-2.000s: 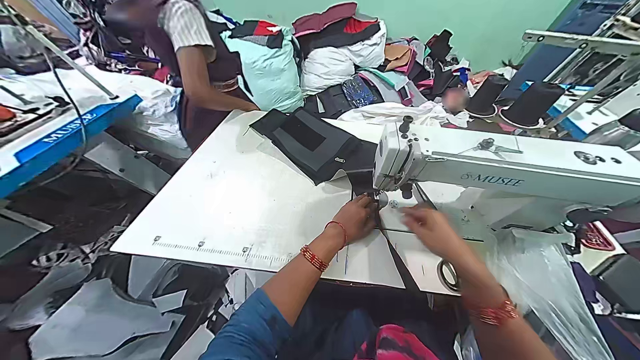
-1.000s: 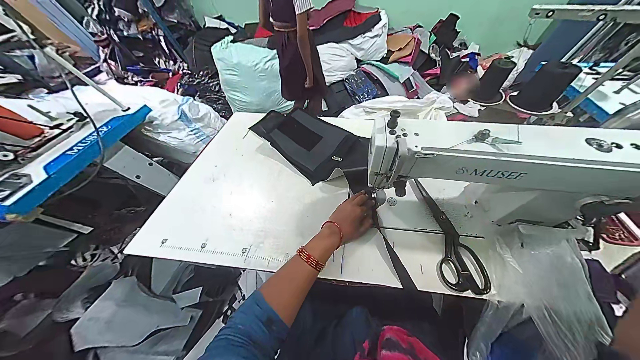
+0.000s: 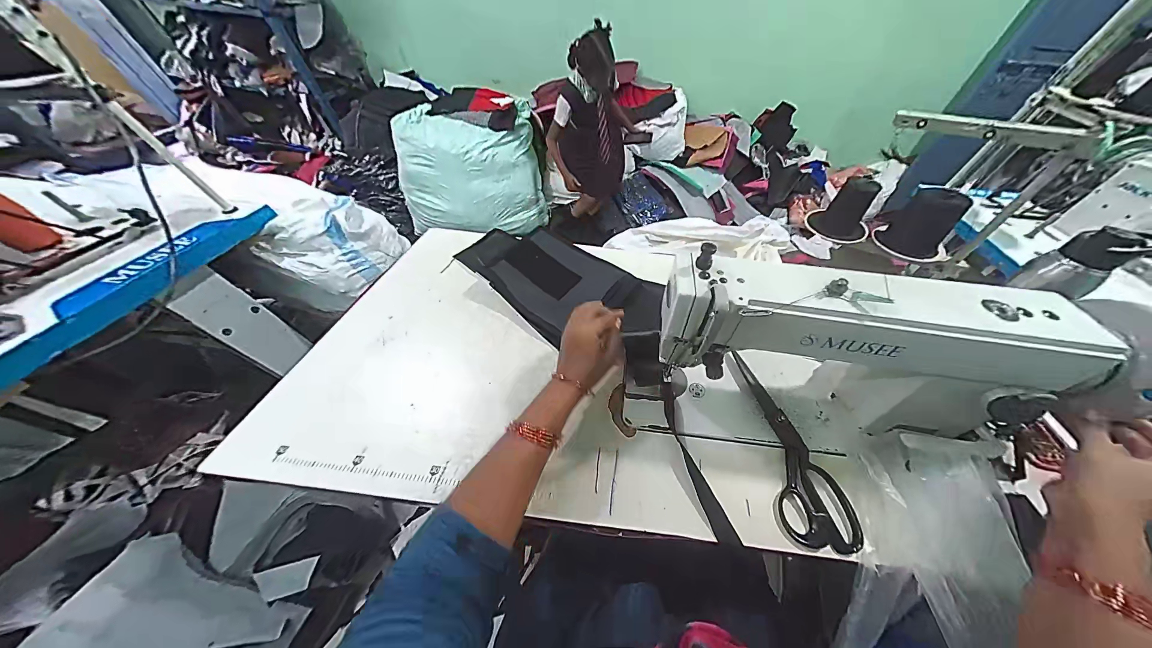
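Black fabric pieces (image 3: 531, 270) lie on the white sewing table (image 3: 360, 378), running under the head of a white Musee sewing machine (image 3: 837, 333). My left hand (image 3: 591, 342) is at the fabric's near edge, left of the needle, fingers curled; whether it pinches the cloth is unclear. From the needle area a narrow black strip (image 3: 702, 486) hangs over the front table edge. Black-handled scissors (image 3: 796, 477) lie right of the strip. At the far right, by the machine's handwheel end, is my right hand (image 3: 1102, 468), blurred; its grip cannot be told.
Clear plastic sheeting (image 3: 936, 513) hangs at the table's right front. Black thread cones (image 3: 922, 220) stand behind the machine. A person (image 3: 592, 135) is beyond the table, beside a stuffed pale green sack (image 3: 468, 171). Another blue-edged machine table (image 3: 162, 279) is at left; cloth scraps cover the floor.
My left hand has moved up and away from the needle area. My right hand has gone from beside the needle to the far right. The scissors show fully now. The other person has moved farther back.
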